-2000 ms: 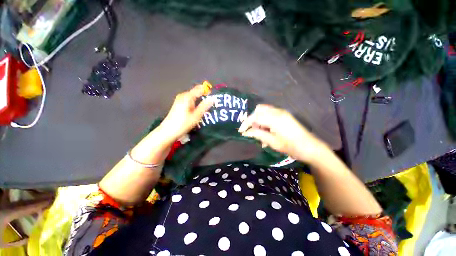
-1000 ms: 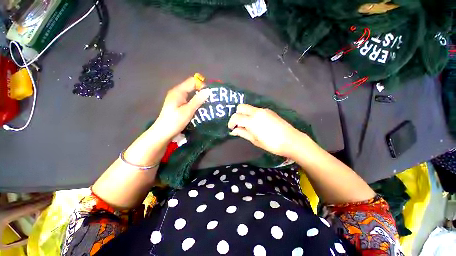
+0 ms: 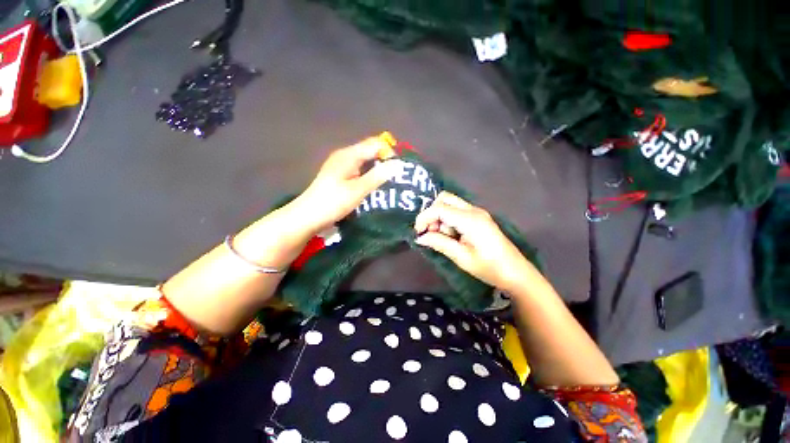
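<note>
A fluffy dark green garment (image 3: 320, 281) lies curved at the table edge against my lap. White "MERRY CHRISTMAS" lettering (image 3: 394, 201) shows between my hands, partly covered by them. My left hand (image 3: 351, 180) grips the garment's upper left edge, with a yellow-orange cap on one finger and a bit of red beside it. My right hand (image 3: 463, 232) is over the right end of the lettering, thumb and fingers pinched together at the cloth. A needle or thread in them is too small to tell. A red-and-white appliqué (image 3: 310, 251) shows below my left wrist.
Heaped green garments (image 3: 563, 78) with red yarn ends (image 3: 619, 203) lie at the back right. A flat black phone-like rectangle (image 3: 679, 301) is at right. A black bead cluster (image 3: 201, 99) and a red-and-white box (image 3: 19, 82) with white cable are at left. Yellow sacks (image 3: 43, 346) are below.
The camera view has shifted and tilted. My left hand stays on the garment's upper left. My right hand stays pinched near the lettering's right end, with small shifts of the fingers.
</note>
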